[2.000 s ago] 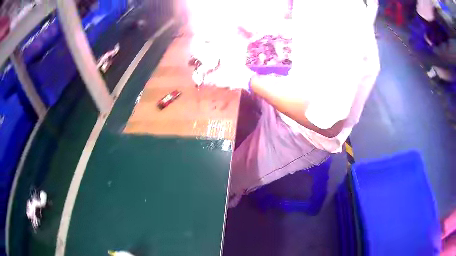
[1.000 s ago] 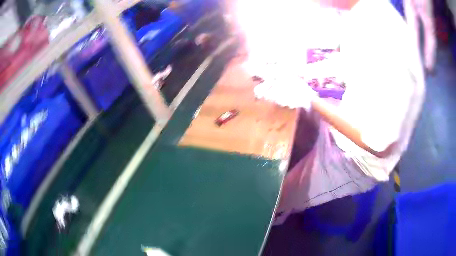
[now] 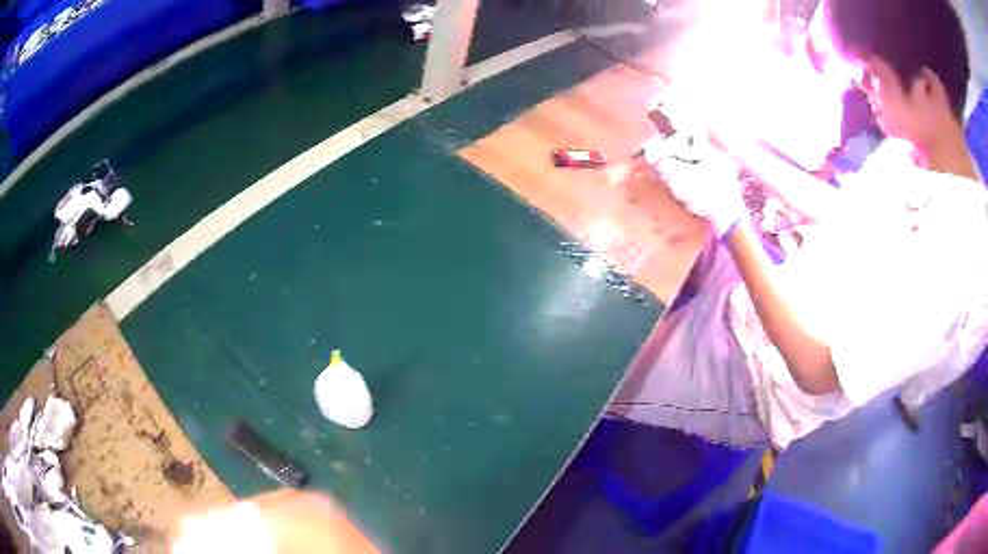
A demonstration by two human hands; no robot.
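A white glue bottle with a yellow-green tip (image 3: 345, 394) lies on the green bench in front of me. A small dark bar (image 3: 267, 454) lies to its left. White part-built model bodies (image 3: 43, 476) overlap on the stained brown board (image 3: 135, 417) at the lower left. A bare, partly overexposed part of my right hand or forearm (image 3: 298, 522) shows at the bottom edge; it is cut off and its fingers cannot be made out. My left hand is not in view.
A white model unit (image 3: 91, 206) stands on the green belt, with a pale rail (image 3: 260, 197) between belt and bench. At right, another worker (image 3: 899, 271) with a gloved hand works over a second brown board (image 3: 542, 141), where a small red-and-black object (image 3: 577, 158) lies. A blue bin (image 3: 813, 530) is at lower right.
The view has swung left and down, so the glue bottle, dark bar, near board and model bodies now show. Part of my right hand or forearm has appeared at the bottom edge.
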